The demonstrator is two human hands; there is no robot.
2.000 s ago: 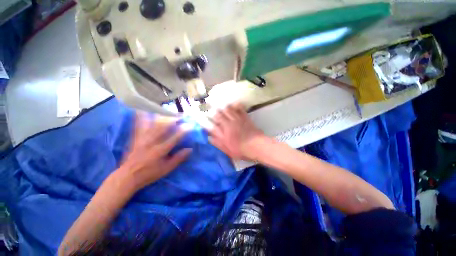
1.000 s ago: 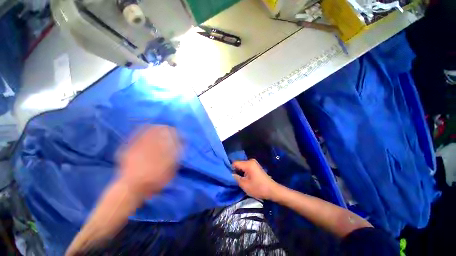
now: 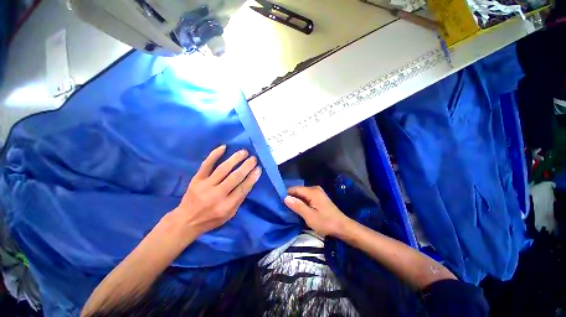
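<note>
A blue garment [image 3: 143, 136] lies over the machine table and drapes down its front. Its folded hem [image 3: 260, 145] runs as a straight band along the right edge, up toward the presser foot, where glare hides the needle. The sewing machine head [image 3: 124, 25] stands above the cloth's far end. My left hand [image 3: 220, 189] lies flat on the garment beside the hem, fingers a little apart, holding nothing. My right hand [image 3: 313, 209] pinches the hem's near end between thumb and fingers, just off the table's front edge.
Black thread snips [image 3: 284, 17] lie on the machine bed. A printed scale [image 3: 366, 83] runs along the table's front edge. A yellow-edged scrap box [image 3: 456, 20] and a thin tool [image 3: 406, 15] are at the upper right. Blue garments [image 3: 462, 167] hang below right. A white label [image 3: 60, 62] lies left.
My right hand has moved from near the needle down to the hem's near end and gripped it. My left hand has moved toward the hem and settled. The view has shifted down, away from the machine head.
</note>
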